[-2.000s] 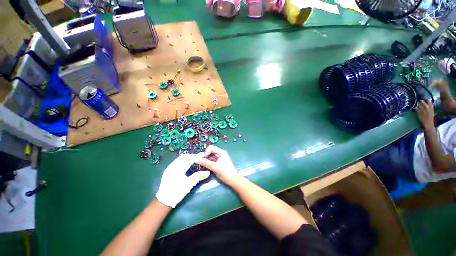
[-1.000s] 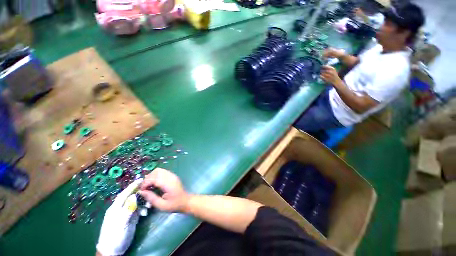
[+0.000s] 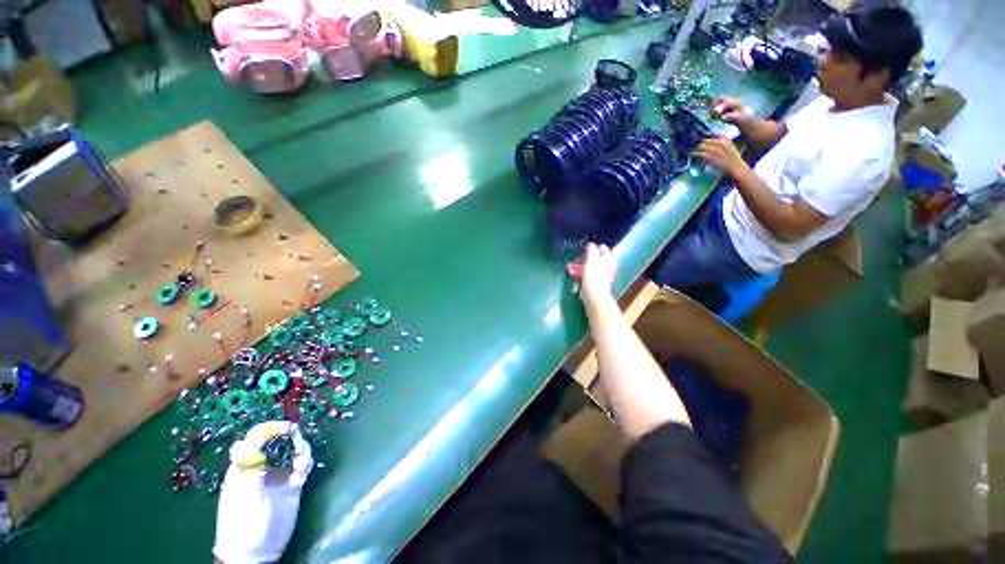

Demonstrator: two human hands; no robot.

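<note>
My left hand (image 3: 260, 485), in a white glove, is curled around a small green circuit board (image 3: 281, 449) at the near edge of a loose pile. The pile of round green circuit boards (image 3: 273, 381) has thin red and dark wires. My bare right hand (image 3: 596, 271) is stretched out to the near end of the stacked black fan grilles (image 3: 628, 174). Its fingers are closed at the rim of a blurred black grille (image 3: 572, 224); the exact grip is partly hidden.
A tan board (image 3: 248, 281) bears a few boards and a tape roll (image 3: 238, 215). A blue can (image 3: 42, 397) and grey box (image 3: 72, 190) are at left. Pink housings (image 3: 265, 50) lie at the far edge. An open cardboard box (image 3: 810, 441) and a seated coworker (image 3: 821, 165) are at right.
My view has turned right. My right hand has left my left hand and reached out right to the grilles. My left hand stays by the pile with a board.
</note>
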